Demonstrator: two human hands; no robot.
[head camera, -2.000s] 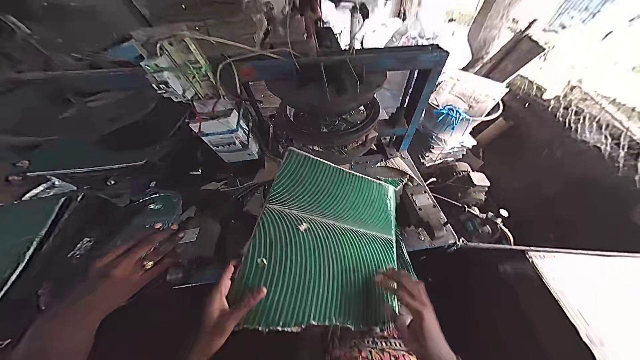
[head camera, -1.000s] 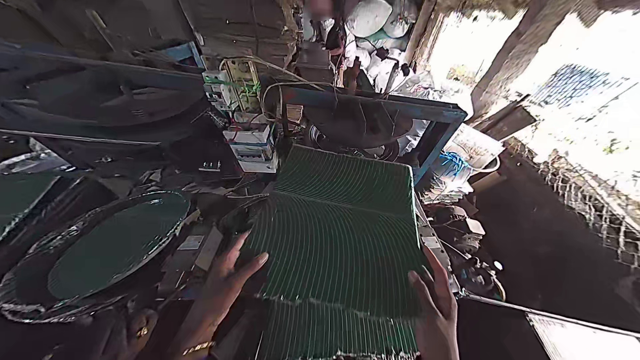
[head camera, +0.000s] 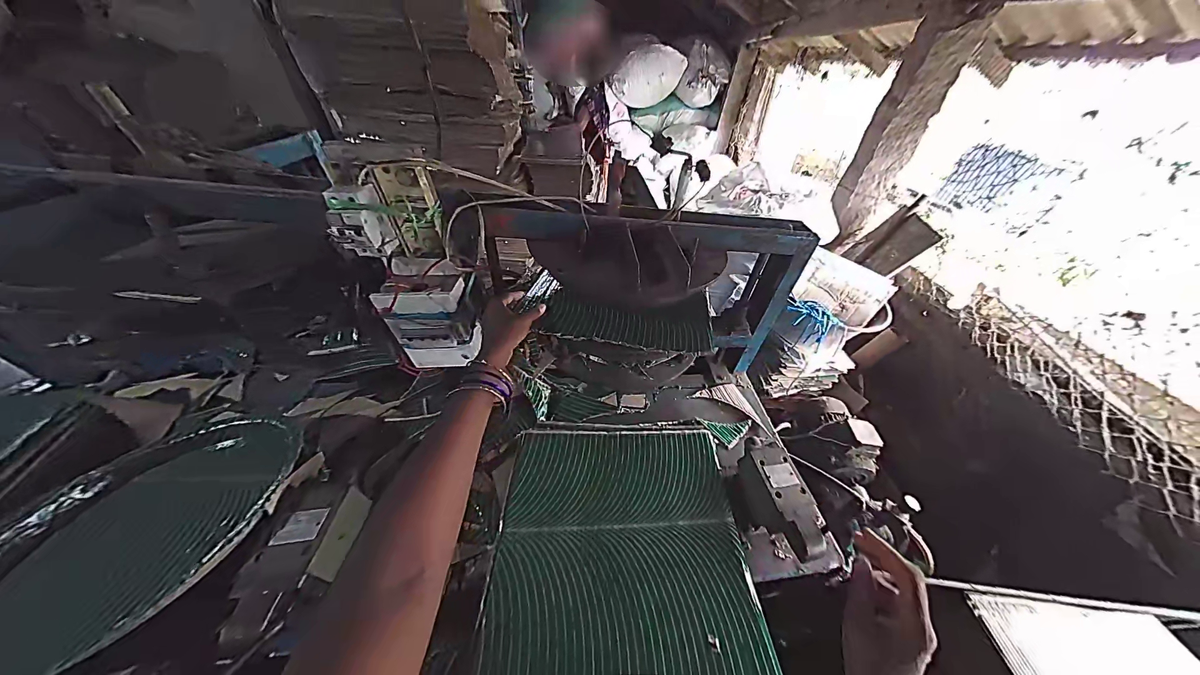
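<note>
A green leaf-patterned sheet (head camera: 619, 323) lies inside the blue metal press frame, below its dark round upper die (head camera: 637, 267). At the left edge of that sheet, my left hand (head camera: 509, 328) has its fingers on it, bangles on the wrist; the exact grip is hard to make out. Nearer to me, another green sheet with pale curved lines (head camera: 619, 544) lies flat. My right hand (head camera: 886, 605) is right of this nearer sheet, raised, touching nothing that I can see, its fingers partly bent.
The blue frame (head camera: 787, 281) spans the middle. Electrical boxes (head camera: 427, 323) with loose wires stand on its left. A round green piece (head camera: 159, 525) lies at lower left among scraps. Metal machine parts (head camera: 787, 497) are right of the sheets. A person is at the back.
My left hand has reached forward into the press frame, where a green sheet now lies under the die. My right hand has come off the sheets, to the right. The view has tilted up.
</note>
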